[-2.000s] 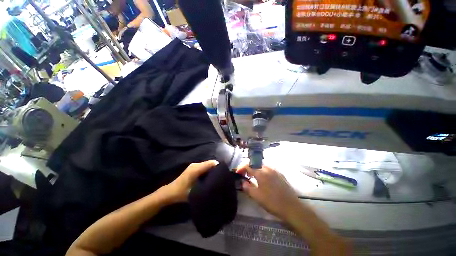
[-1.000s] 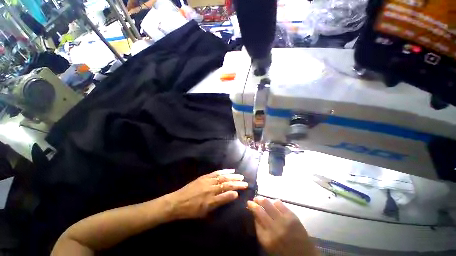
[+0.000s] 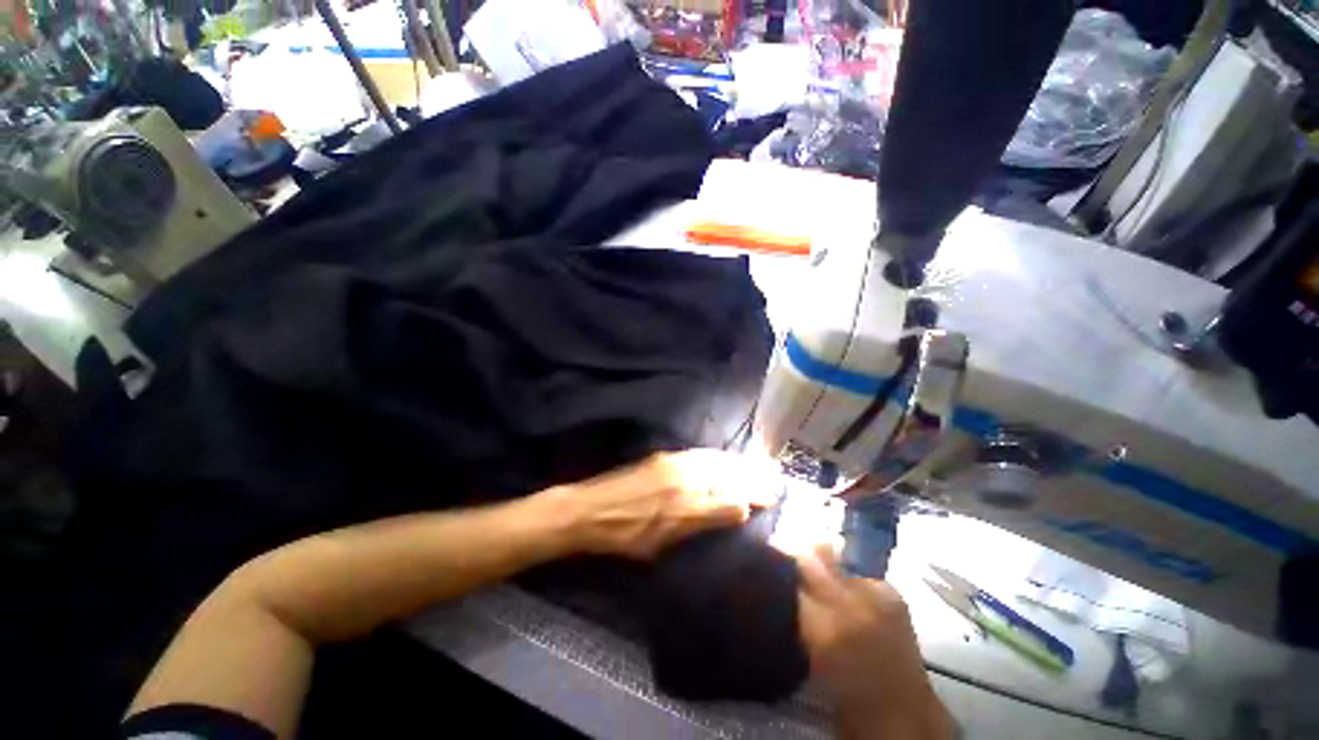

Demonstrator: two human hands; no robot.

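Observation:
A large black garment [image 3: 434, 318] lies spread left of the needle, its near part bunched over the front edge of the machine bed. My left hand [image 3: 658, 503] rests on the cloth just left of the needle, fingertips in the bright light. My right hand [image 3: 856, 625] is right of the bunched cloth, fingers at its edge; its grip is partly hidden. The white sewing machine head [image 3: 1013, 419] with a blue stripe stands above. The presser foot area [image 3: 810, 470] is glaring and unclear. Yellow-green and dark thread snips [image 3: 1001, 619] lie on the bed to the right.
An orange strip [image 3: 749, 239] lies behind the needle end. A black cloth-covered post [image 3: 962, 116] rises over the head. A clear plastic bag [image 3: 1092, 94] is behind. A beige second machine [image 3: 130, 195] stands far left. A ruler scale [image 3: 579, 651] runs along the front edge. Small dark pieces [image 3: 1121, 677] lie right.
The view has turned right, and the phone has mostly left the picture. My left hand has moved up toward the needle. The near cloth, flat a second ago, is now bunched between my hands.

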